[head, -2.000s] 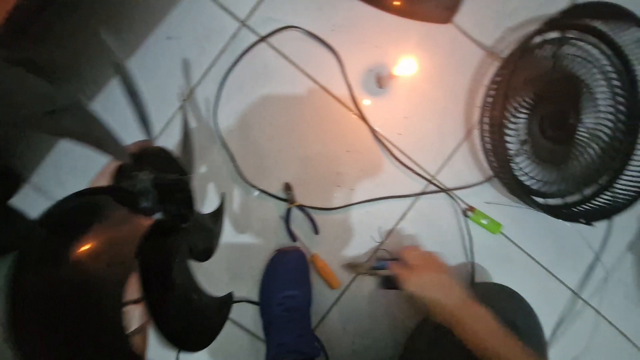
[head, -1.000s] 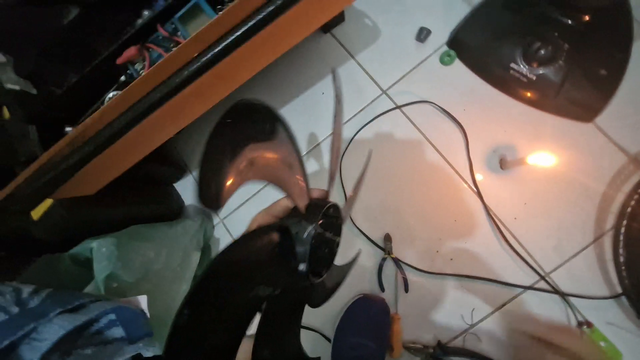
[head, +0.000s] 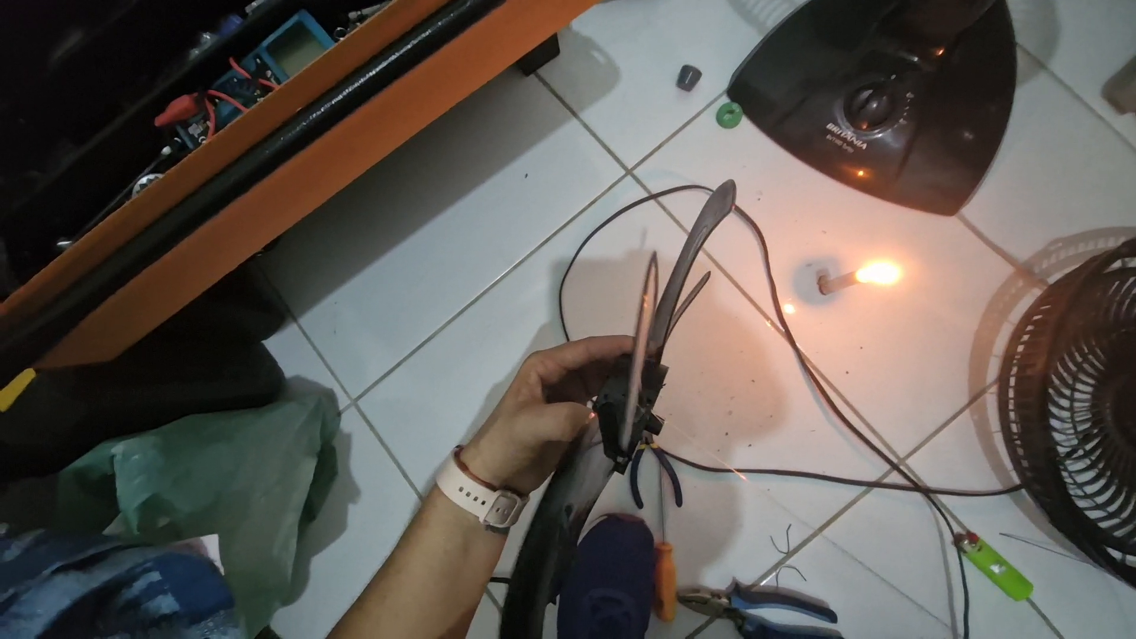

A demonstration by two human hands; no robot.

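My left hand [head: 541, 404], with a pale watch strap on the wrist, grips the hub of a black plastic fan blade [head: 635, 399], seen edge-on above the floor. Below it lie small dark-handled pliers [head: 655, 475], an orange-handled screwdriver [head: 665, 577] and blue-handled pliers [head: 763, 603]. A lit candle [head: 839, 280] burns on the tiles. At the upper right is the black fan base [head: 887, 98] with its knob. The fan's round grille [head: 1065, 399] is at the right edge, with a green lighter [head: 996, 566] near it. My right hand is out of view.
A black cable [head: 830, 399] loops over the white floor tiles. An orange-edged shelf [head: 399, 151] with electronic parts crosses the upper left. A green plastic bag [head: 222, 470] lies at the left. My shoe [head: 608, 577] stands at the bottom. A green ring [head: 729, 114] lies by the base.
The fan blade has turned from showing its broad faces to edge-on in my left hand. My right hand, near the pliers two seconds ago, has left the view. The camera view has shifted left.
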